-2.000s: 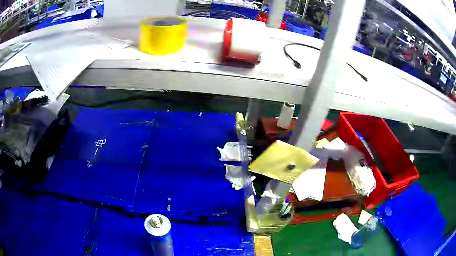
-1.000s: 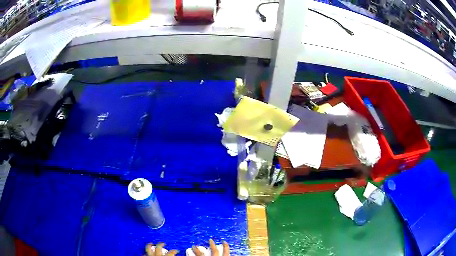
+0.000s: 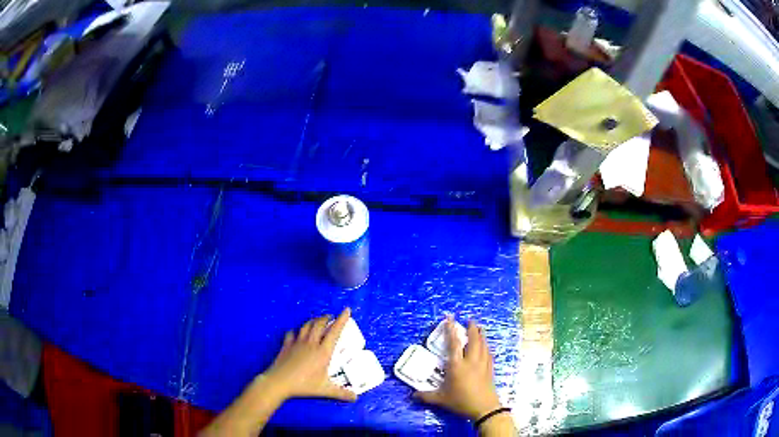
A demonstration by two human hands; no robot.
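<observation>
Several white plastic units lie on the blue sheet (image 3: pixel 256 282) at the near edge. My left hand (image 3: pixel 309 360) holds a pair of white units (image 3: pixel 363 371) between thumb and fingers. My right hand (image 3: pixel 465 371) holds another pair of white units (image 3: pixel 418 367); its fingertips rest on the upper one. Small dark slots show on the units. A gap of blue sheet separates the two pairs. A blue-and-white spray can (image 3: pixel 346 247) stands upright just beyond my hands.
A yellow card (image 3: pixel 596 109) hangs at the post, above a clear container (image 3: pixel 555 220). A red crate (image 3: pixel 726 136) stands at the right. A clear bottle (image 3: pixel 696 283) and white wipes (image 3: pixel 670 254) lie on the green mat (image 3: pixel 636 341). A red crate (image 3: pixel 73 388) shows at lower left.
The view has tilted down, so the shelf's tape rolls are out of the picture. My hands, only fingertips at the bottom edge one second ago, now show fully with the white units.
</observation>
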